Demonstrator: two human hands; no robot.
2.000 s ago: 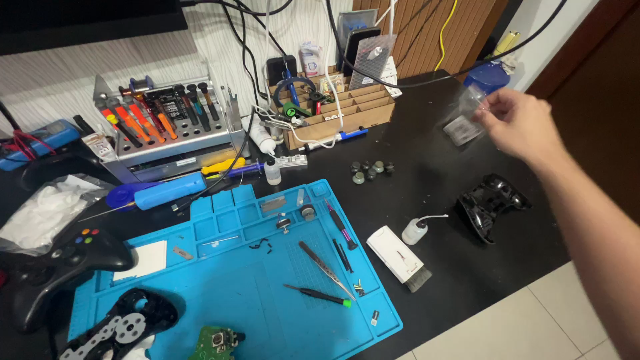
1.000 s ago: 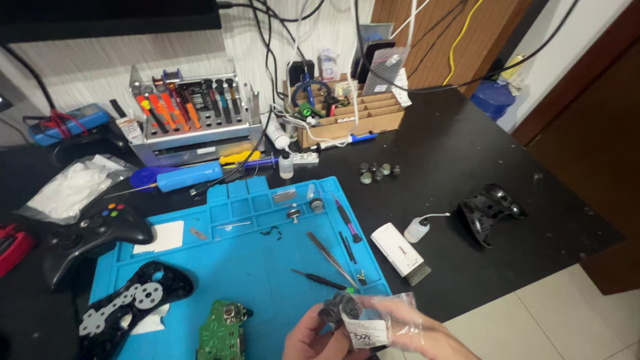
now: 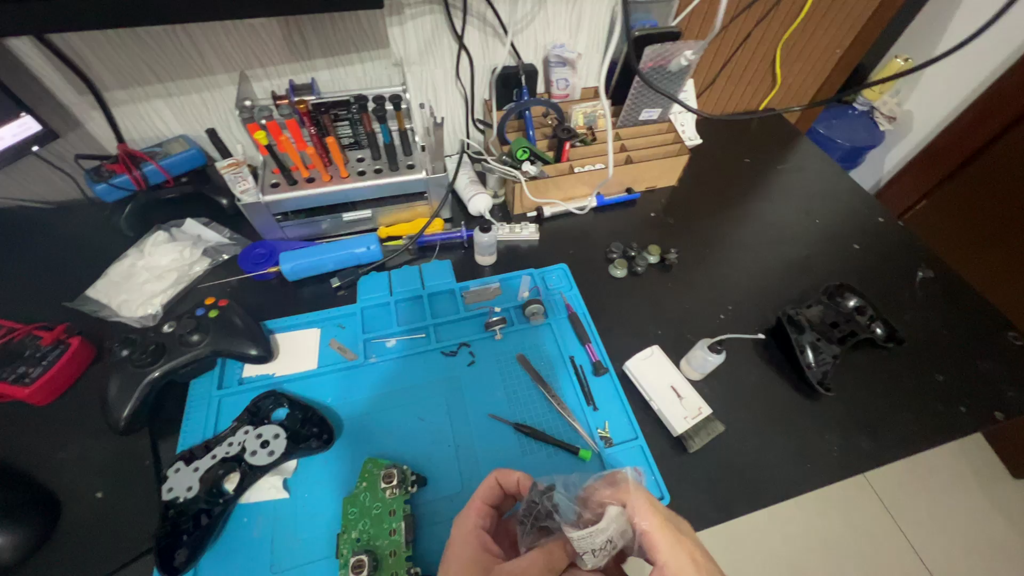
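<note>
Both of my hands hold a clear plastic bag (image 3: pixel 578 520) at the bottom centre, with small black parts inside and a label bearing writing. My left hand (image 3: pixel 498 524) grips its left side; my right hand (image 3: pixel 652 524) has its fingers at the bag's upper right, partly behind the plastic. Left of them lies a green circuit board (image 3: pixel 378 516) with two joystick modules. A black controller shell with grey rubber pads (image 3: pixel 240 472) rests farther left on the blue silicone mat (image 3: pixel 416 392). A green-tipped screwdriver (image 3: pixel 544 437) and metal tweezers (image 3: pixel 556 400) lie just beyond my hands.
An assembled game controller (image 3: pixel 188 352) sits left of the mat. To the right are a white box with a brush (image 3: pixel 668 392), a small dropper bottle (image 3: pixel 702 358), an empty black shell (image 3: pixel 836 332) and several thumbsticks (image 3: pixel 638 260). A screwdriver rack (image 3: pixel 344 172) and wooden organizer (image 3: pixel 632 156) stand behind.
The bag was in my right hand at the far right of the desk; it is now at the mat's front edge between both hands. My left hand has come into view.
</note>
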